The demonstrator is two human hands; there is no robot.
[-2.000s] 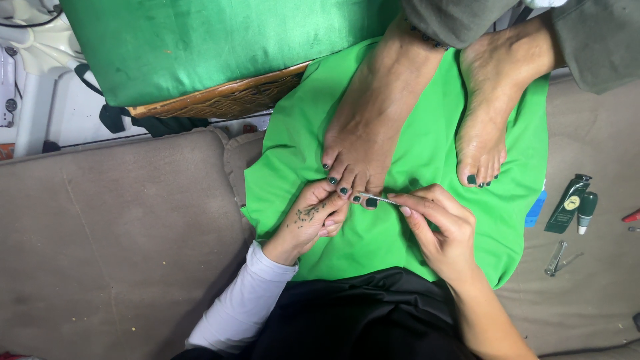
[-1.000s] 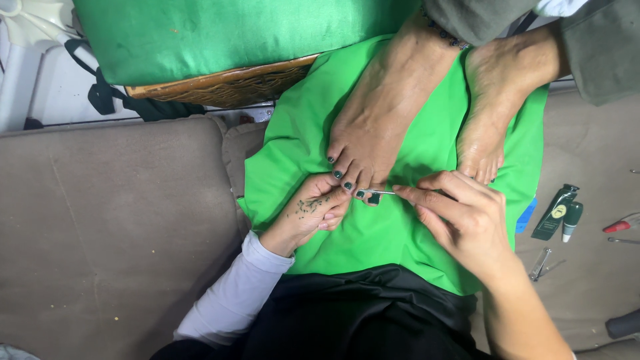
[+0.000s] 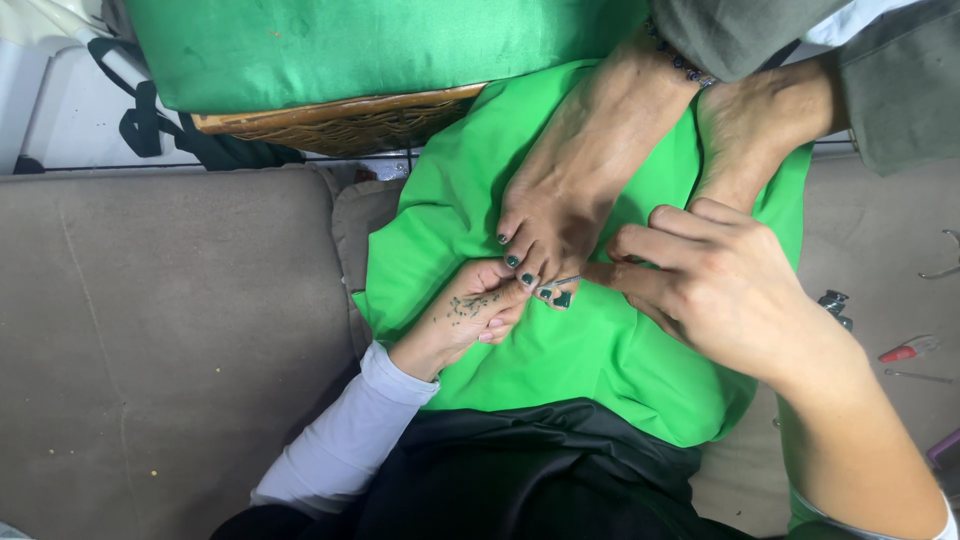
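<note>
A person's bare foot (image 3: 574,172) rests on a bright green cloth (image 3: 450,225), its toenails coated in dark green polish. My left hand (image 3: 476,307), with small green marks on its back, pinches the toes at the foot's near end. A thin metal tool (image 3: 561,282) is held between the fingers of my right hand (image 3: 697,277), its tip among the toes close to my left thumb. The other foot (image 3: 742,135) lies farther right, its toes hidden behind my right hand. A beaded anklet (image 3: 679,64) circles the first foot's ankle.
A green satin cushion (image 3: 375,45) sits on a wicker base (image 3: 360,124) at the top. On the grey-brown upholstery (image 3: 150,322) at right lie a red-tipped tool (image 3: 907,350), a thin metal rod (image 3: 919,376), metal nippers (image 3: 943,262) and a partly hidden dark bottle (image 3: 834,301).
My right hand has turned and risen, its fingers now bent over the tool and covering the other foot's toes. My left hand still holds the toes. The view has shifted somewhat.
</note>
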